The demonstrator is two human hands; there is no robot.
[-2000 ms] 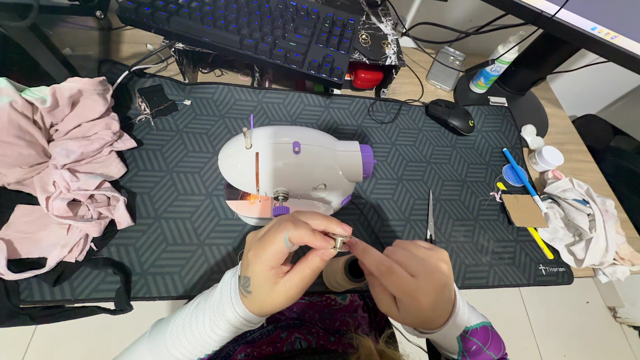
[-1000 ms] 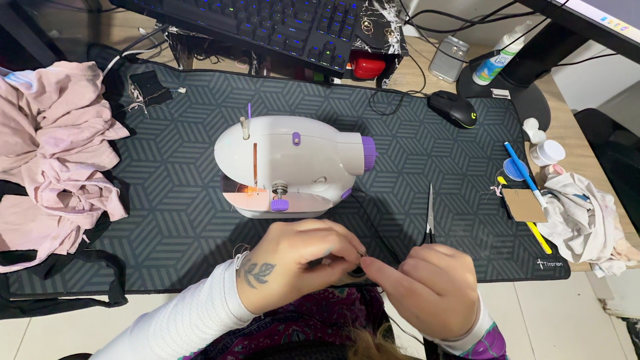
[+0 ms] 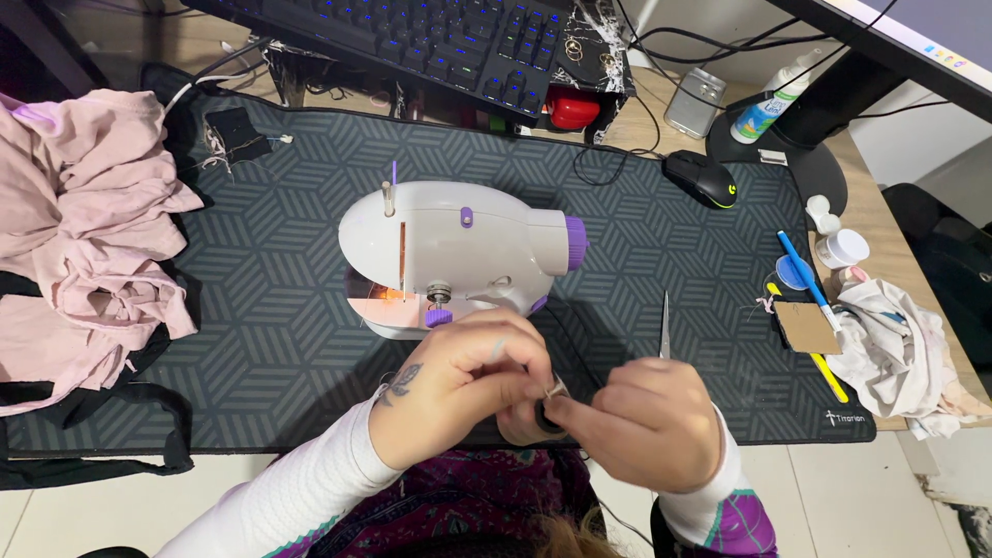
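Observation:
My left hand (image 3: 461, 380) and my right hand (image 3: 655, 418) meet at the fingertips near the mat's front edge. Pinched between them is a small bobbin (image 3: 556, 387) with pale thread, partly covered by the fingers. Just below it, a spool of thread (image 3: 527, 422) shows behind the left fingers. Beyond the hands a white and purple mini sewing machine (image 3: 465, 248) rests on the mat, its lamp lit. A pair of scissors (image 3: 665, 325) lies past the right hand, which hides its handles.
Pink fabric (image 3: 93, 232) is heaped at the left with black straps. A keyboard (image 3: 434, 39) sits at the back, a mouse (image 3: 700, 180) at the back right. Cardboard (image 3: 807, 327), a blue pen (image 3: 806, 275), small jars and white cloth (image 3: 891, 341) lie at the right.
Both hands have stayed together at the front edge, with the fingers shifting around the bobbin. The sewing machine has stayed in place.

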